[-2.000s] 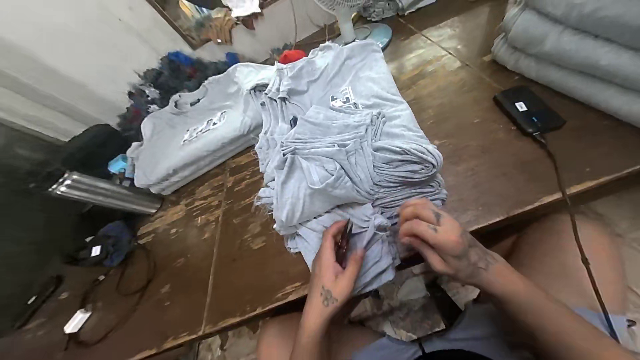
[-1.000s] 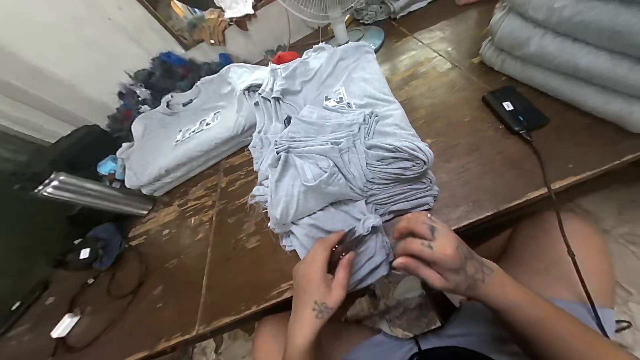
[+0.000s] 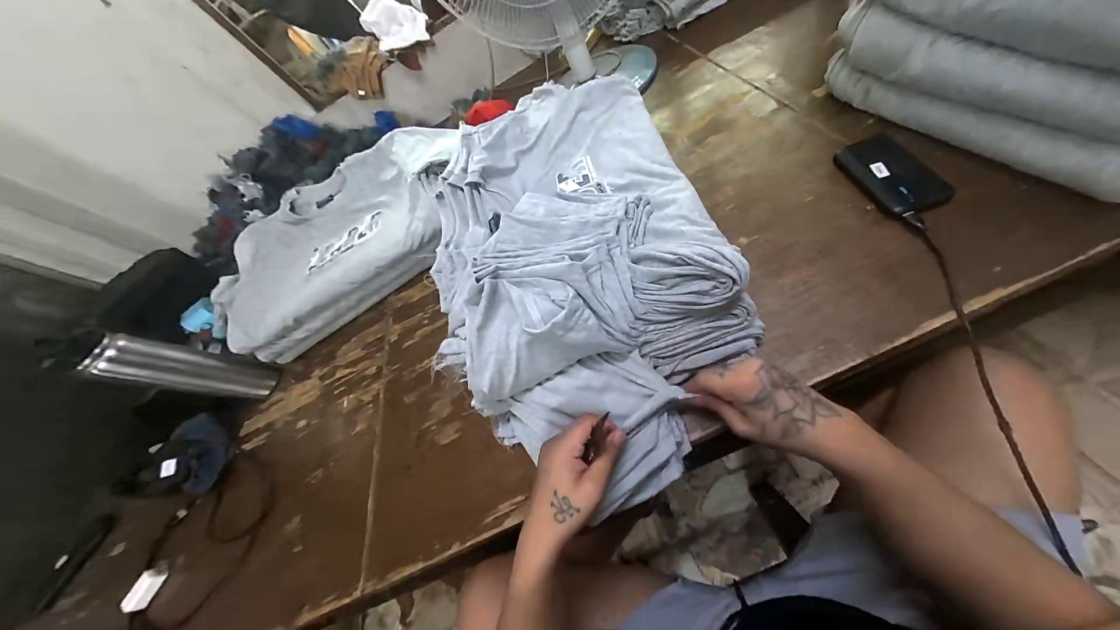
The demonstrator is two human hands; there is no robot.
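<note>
A pile of light grey knit shirts (image 3: 560, 306) lies on the wooden table, its lower part bunched in folds near the front edge. My left hand (image 3: 577, 468) is closed around a small dark tool, perhaps thread snips, just over the lowest grey cloth. To its right, my right hand (image 3: 757, 402) pinches the edge of that cloth between thumb and fingers. Behind them, a grey shirt with a printed patch (image 3: 582, 178) lies flat at the top of the pile. A folded stack of grey sweatshirts (image 3: 332, 236) with white lettering sits to the left.
Rolled grey fabric (image 3: 980, 87) lies at the back right, near a black power bank (image 3: 892, 175) with a cable running off the table's front edge. A steel bottle (image 3: 179, 366) lies at the left. A fan (image 3: 573, 44) stands behind the shirts; a white tag (image 3: 144, 590) is front left.
My right hand has shifted slightly away from my left hand, with the cloth edge between its fingers. The dark tool stays in my left hand.
</note>
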